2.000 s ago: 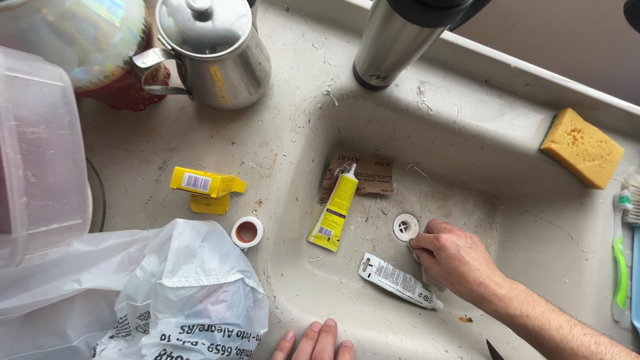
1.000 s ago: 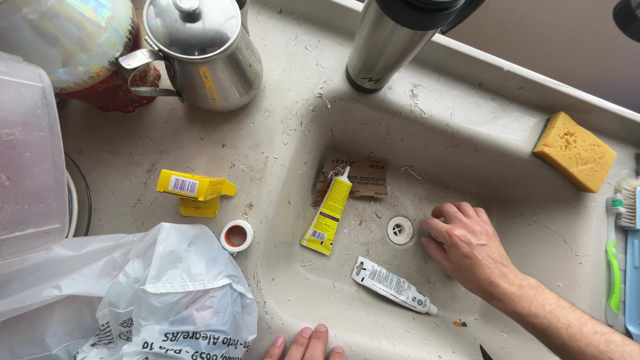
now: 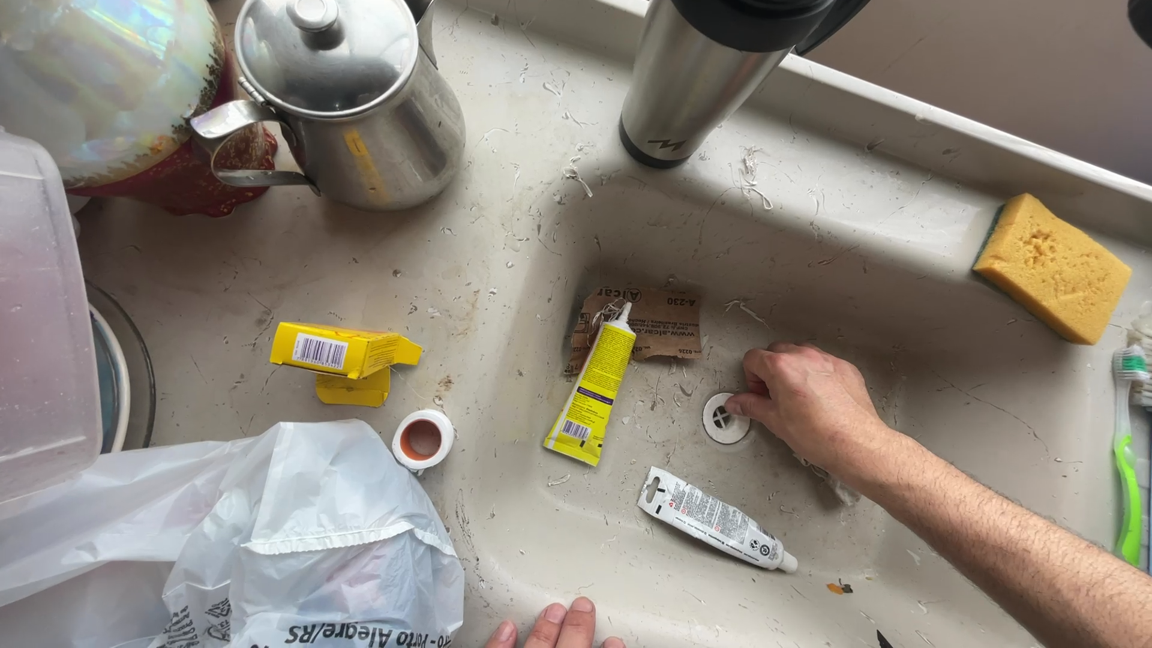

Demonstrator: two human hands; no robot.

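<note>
My right hand (image 3: 805, 400) is at the white round drain (image 3: 726, 418) in the sink basin, its thumb over the drain's right edge and its fingers curled; whether anything is between them is hidden. A small crumpled scrap (image 3: 832, 481) lies partly under the wrist. Left of the drain, a yellow tube (image 3: 591, 387) with a white nozzle rests partly on a torn piece of brown sandpaper (image 3: 666, 326), printed side up. A white tube (image 3: 715, 520) lies below the drain. At the bottom edge, only the fingertips of my left hand (image 3: 560, 625) show, resting on the sink's front rim.
A yellow carton (image 3: 333, 351), a white ring-shaped roll (image 3: 423, 439) and a white plastic bag (image 3: 333, 531) lie left of the basin. Behind stand a metal pitcher (image 3: 378, 135) and a steel travel mug (image 3: 702, 81). A yellow sponge (image 3: 1053, 268) and a green-handled toothbrush (image 3: 1127, 495) are at right. Pale shavings dot the surface.
My right hand moved off the drain to its right, then came back so that the thumb overlaps the drain's edge. The left fingertips stay at the bottom edge.
</note>
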